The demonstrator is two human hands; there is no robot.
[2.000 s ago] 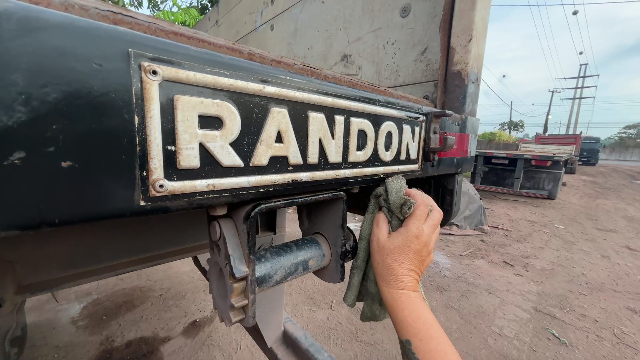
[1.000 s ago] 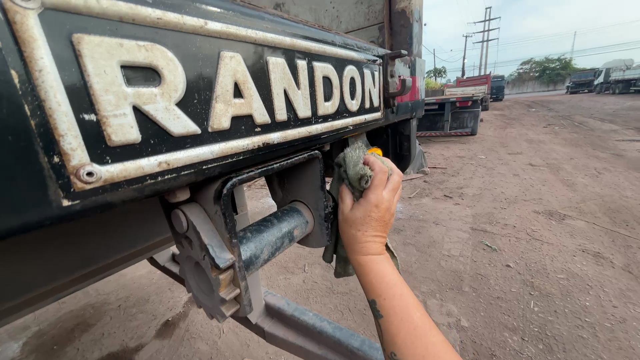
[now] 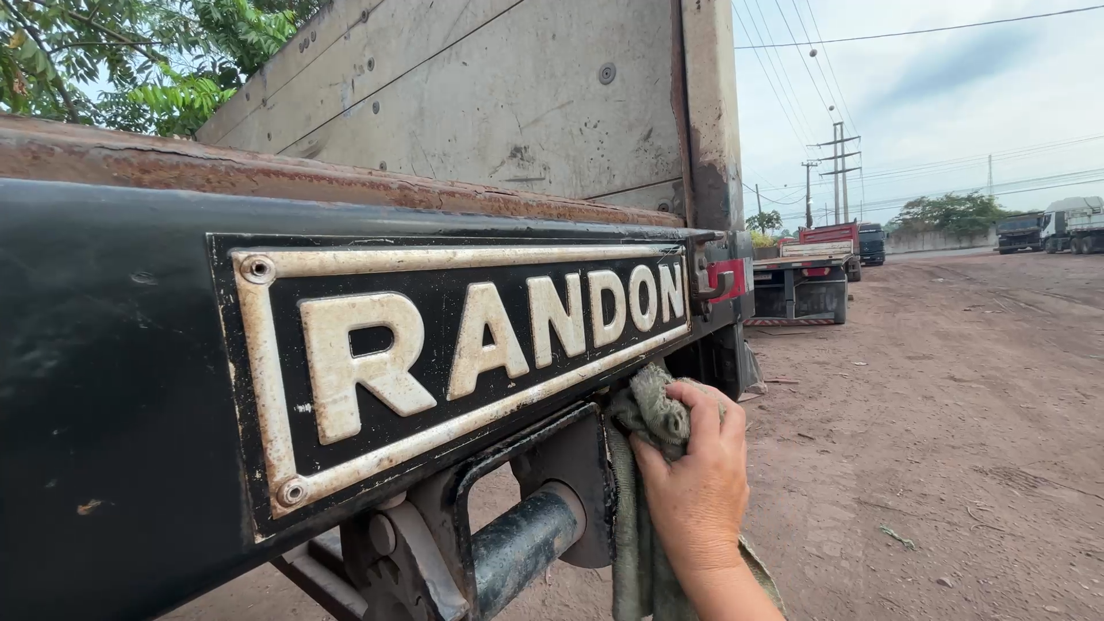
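A bunched grey-green cloth (image 3: pixel 657 412) is gripped in my right hand (image 3: pixel 700 483), its loose end hanging down. The cloth is against the lower edge of the trailer's black rear beam (image 3: pixel 103 362), below the right end of a raised RANDON nameplate (image 3: pixel 483 345). That metal plate has worn cream letters and a rusty cream border with rivets at its left corners. Just left of the cloth, a black metal bracket holds a dark roller (image 3: pixel 526 543). My left hand is out of the picture.
Above the beam run a rusty ledge (image 3: pixel 345 172) and a scuffed side panel (image 3: pixel 535 95). A metal hook (image 3: pixel 720 286) juts out near the beam's right end. Parked farther back are a flatbed trailer (image 3: pixel 798 289) and several trucks. The dirt ground (image 3: pixel 931 431) has scattered debris.
My right hand stays closed on the cloth beneath the plate's right end. The view has shifted and now shows more of the panel above the beam than one second ago.
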